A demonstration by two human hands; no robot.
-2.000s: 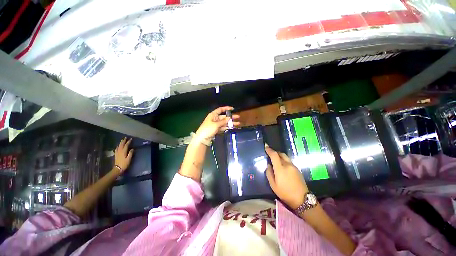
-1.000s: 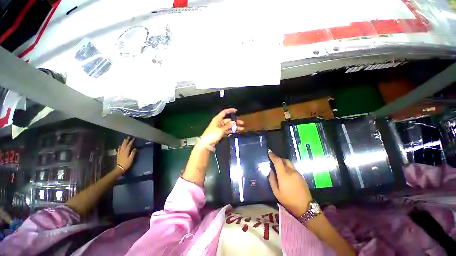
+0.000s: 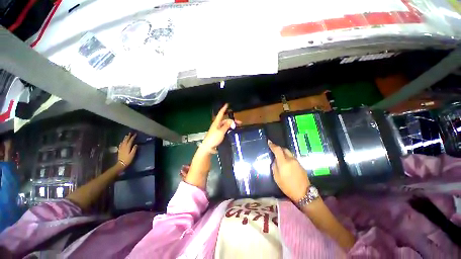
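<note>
A glossy black unit point(image 3: 249, 164) lies in front of me, with white glare streaks across it. My left hand point(image 3: 220, 129) is at its upper left corner, index finger pointing up, with a small dark and pale connector point(image 3: 232, 121) between the fingers. My right hand point(image 3: 290, 174) lies at the unit's right edge, index fingertip against the edge; its other fingers are curled, and whether they grip is unclear. A second unit point(image 3: 312, 144) to the right shows a lit green display. A third dark unit point(image 3: 364, 144) lies beside it.
A neighbour's hand point(image 3: 127, 150) rests on dark panels point(image 3: 134, 193) at left, beside clear blister trays point(image 3: 55, 172). An orange-brown strip point(image 3: 263, 112) runs behind the units. Slanting grey posts point(image 3: 91, 96) frame the bench below a white shelf point(image 3: 227, 35). More units lie at far right.
My left index finger has straightened upward at the connector. My right hand stays at the unit's edge. A person's blue clothing shows more at the far left. The camera view has shifted slightly.
</note>
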